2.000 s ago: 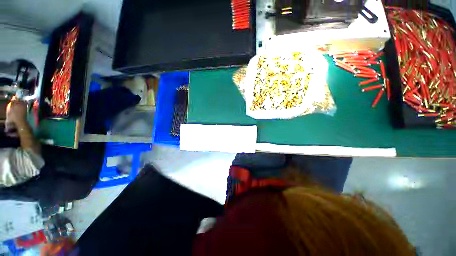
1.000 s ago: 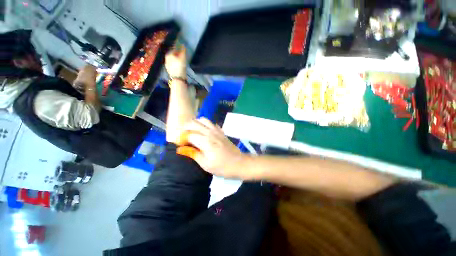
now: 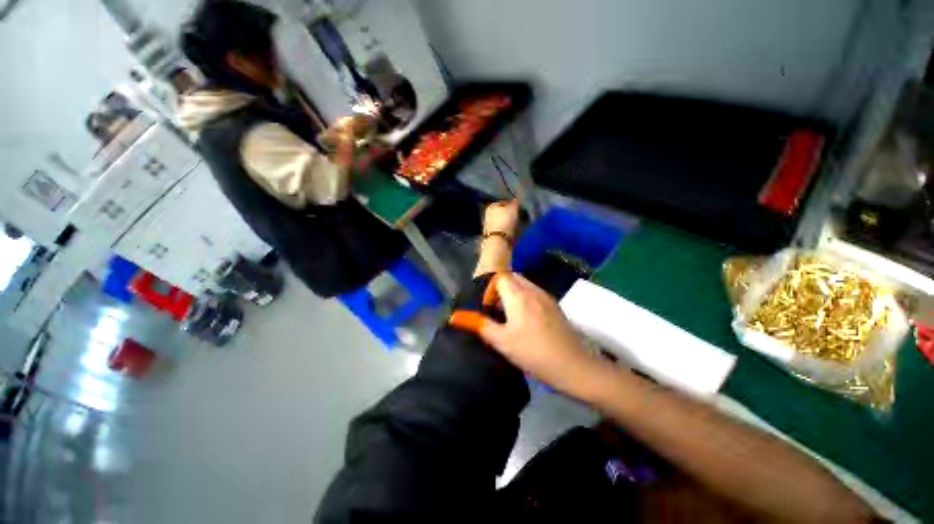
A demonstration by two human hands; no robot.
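Note:
My left arm, in a black jacket sleeve, reaches forward. My left hand shows small and blurred beyond the cuff, with a thin dark band at the wrist; its fingers are unclear. My right hand comes across from the lower right with a bare forearm. Its fingers, with orange finger cots, are closed on the black sleeve near the left wrist.
Green bench at right holds a bag of gold ferrules, a white board and a large black tray. A blue crate is beside it. Another person works behind a red-filled tray.
Both hands were out of view at first, then appeared. Since then the black sleeve edge has moved closer to my left wrist. The view has swung left, showing more floor and the other person.

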